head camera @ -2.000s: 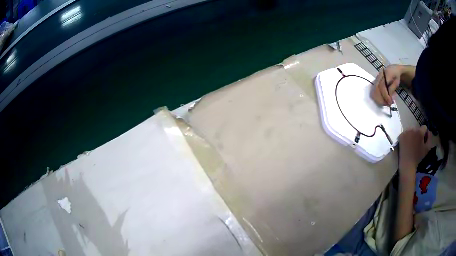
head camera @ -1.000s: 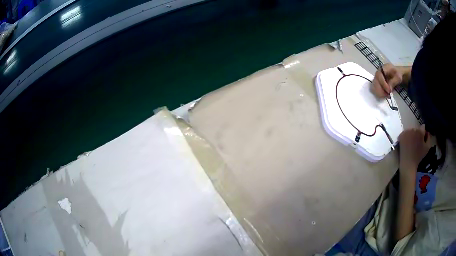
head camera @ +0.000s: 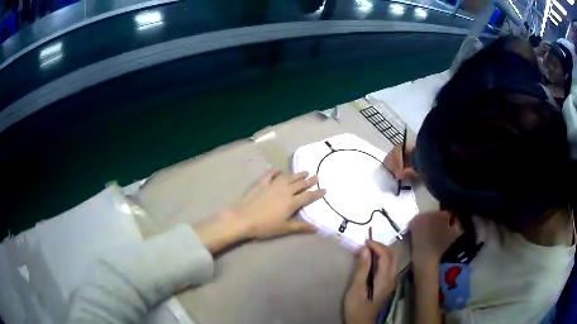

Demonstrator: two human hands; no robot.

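Observation:
A white panel point(head camera: 370, 174) with cut corners lies on the covered bench. A thin dark wire loop point(head camera: 319, 183) runs on it, with small black pieces point(head camera: 343, 225) near its edge. My left hand point(head camera: 275, 202) comes from the left, fingers spread, fingertips on the panel's left edge; it grips nothing. My right hand point(head camera: 370, 278) is at the panel's near side, cut off below by the picture's edge, and holds slim dark tweezers point(head camera: 371, 269) pointing up. Their tip is close to the panel's near edge; contact cannot be told.
A person point(head camera: 500, 158) sits at the right, head over the panel; their hand point(head camera: 400, 164) holds a pen-like dark tool on its right part. A black ladder-patterned strip point(head camera: 381, 123) lies behind the panel. A dark green conveyor point(head camera: 209, 101) runs beyond the bench. More people sit far right.
My view has turned right and up. Both my hands have come into view, the left onto the panel's edge, the right with tweezers. The other person's head is nearer the panel.

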